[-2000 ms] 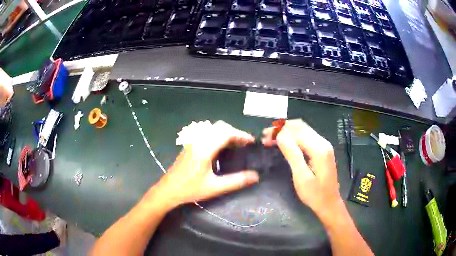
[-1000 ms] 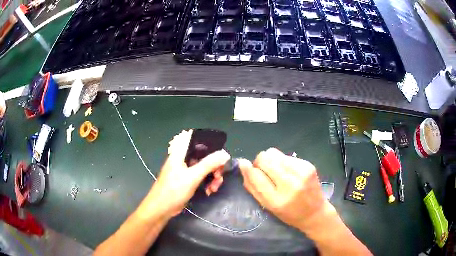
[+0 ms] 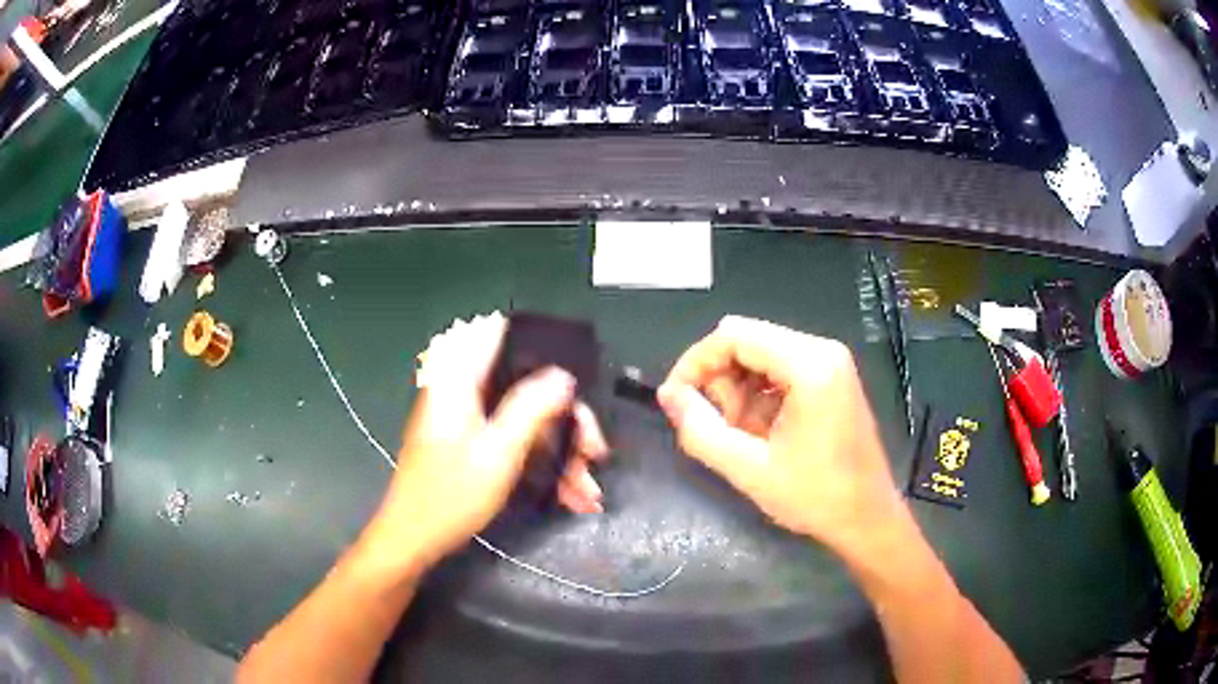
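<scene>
My left hand (image 3: 468, 448) holds a black, palm-sized device housing (image 3: 550, 345), its thumb across the near face and its fingertips showing at the right edge. My right hand (image 3: 781, 428) pinches a small dark piece (image 3: 637, 389) between thumb and fingertips, just right of the housing and apart from it. The piece is blurred, so its kind cannot be told. A pile of small white parts (image 3: 458, 334) shows partly behind my left hand. A thin pale cord (image 3: 327, 374) runs from a small round metal piece at the back left and passes behind my left forearm.
Black trays (image 3: 668, 60) lie on the raised surface behind. A white card (image 3: 652, 254) is at the mat's rear edge. Tweezers (image 3: 895, 334), a black card (image 3: 946, 457), red-handled tools (image 3: 1023, 441), a round tub (image 3: 1135, 323) and a green screwdriver (image 3: 1162, 541) are right. An orange spool (image 3: 207, 338) is left.
My right hand has moved from the housing's edge slightly up and away, now with a dark piece at its fingertips. The red spot seen there earlier no longer shows. The whole view has shifted somewhat.
</scene>
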